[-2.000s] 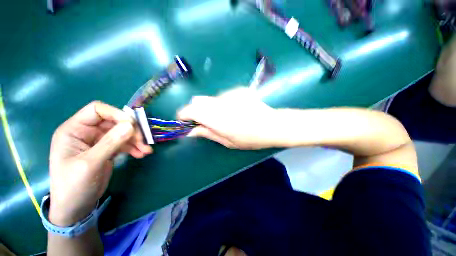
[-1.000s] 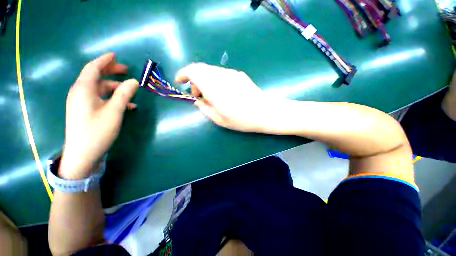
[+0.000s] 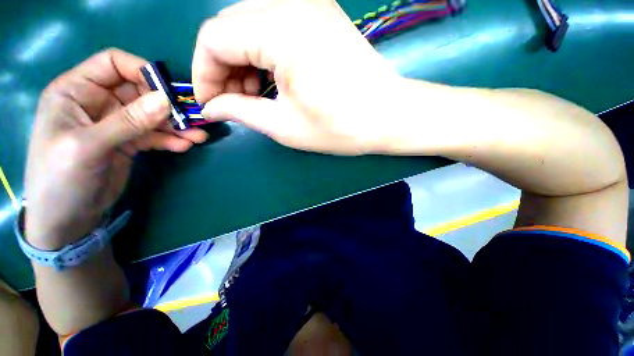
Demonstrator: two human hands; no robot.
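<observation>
A black connector housing (image 3: pixel 165 96) with a pale strip along its face is held between the thumb and fingers of my left hand (image 3: pixel 97 132). Blue, white, yellow and red wires (image 3: pixel 186 101) run from its right side to my right hand (image 3: pixel 278 76). The thumb and fingers of my right hand pinch these wires close to the housing. The rest of the harness is partly hidden by my right hand; a multicoloured wire bundle (image 3: pixel 410 19) shows beyond it, and I cannot tell if it is the same harness.
Another harness end with a black connector (image 3: pixel 557 36) lies at the upper right on the green table (image 3: pixel 347 188). A yellow line (image 3: pixel 8 186) shows at the left. A bare part of another person's arm (image 3: pixel 15 323) shows at the lower left edge.
My left hand has closed on the housing, which it was not gripping one second ago. My right hand has moved closer to the housing along the wires. The view has shifted.
</observation>
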